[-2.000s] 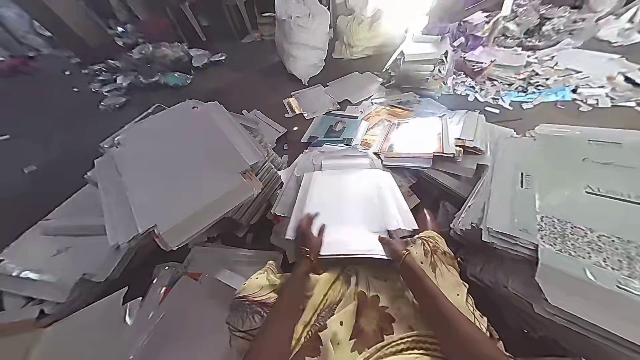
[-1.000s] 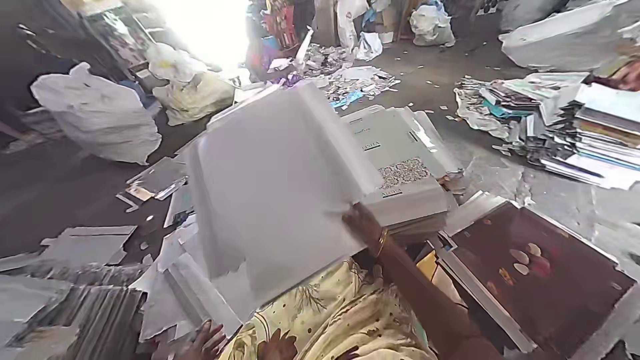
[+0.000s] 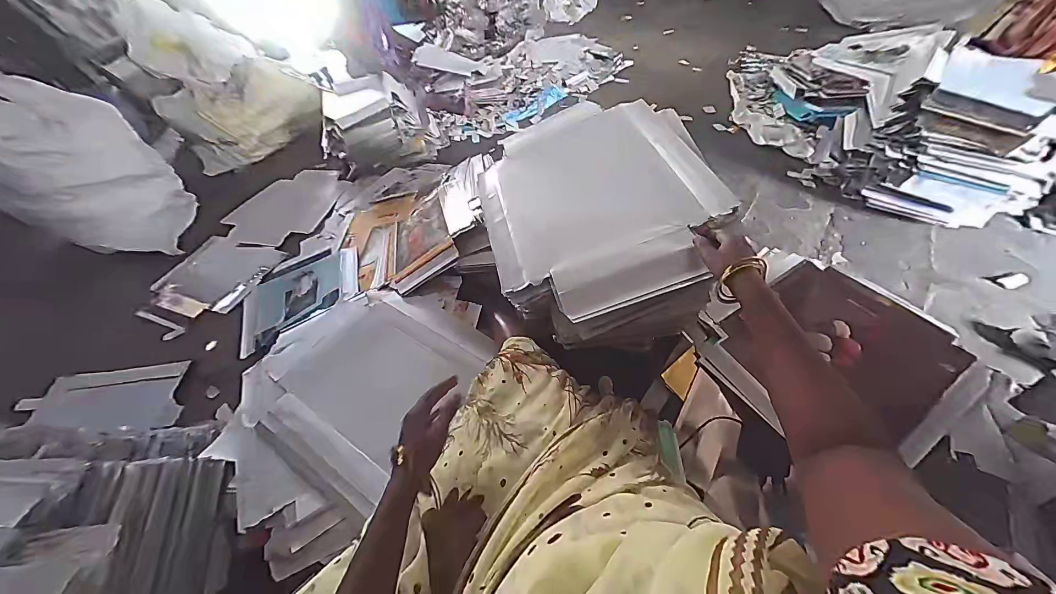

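Observation:
My right hand (image 3: 723, 247) is at the near right corner of a pale cardboard sheet with folded edges (image 3: 606, 186), which lies on top of a stack. Whether its fingers grip the sheet or only rest on it is unclear. My left hand (image 3: 429, 421) is beside the right edge of another pale sheet (image 3: 371, 363) on a lower, uneven stack, with its fingers spread and nothing in them. Patterned yellow cloth (image 3: 577, 470) covers my lap between the two stacks.
A brown printed sheet (image 3: 891, 330) lies on a stack at right. Printed frames (image 3: 404, 243) and a blue-edged sheet (image 3: 301, 293) lie ahead. Large white sacks (image 3: 82, 165) stand at upper left. Paper scraps (image 3: 528, 74) and a mixed paper stack (image 3: 973, 124) are farther back.
A second ago a large pale sheet stood raised beside my right hand; now a pale sheet covers the right stack, where a patterned one showed. The view has swung right since two seconds ago.

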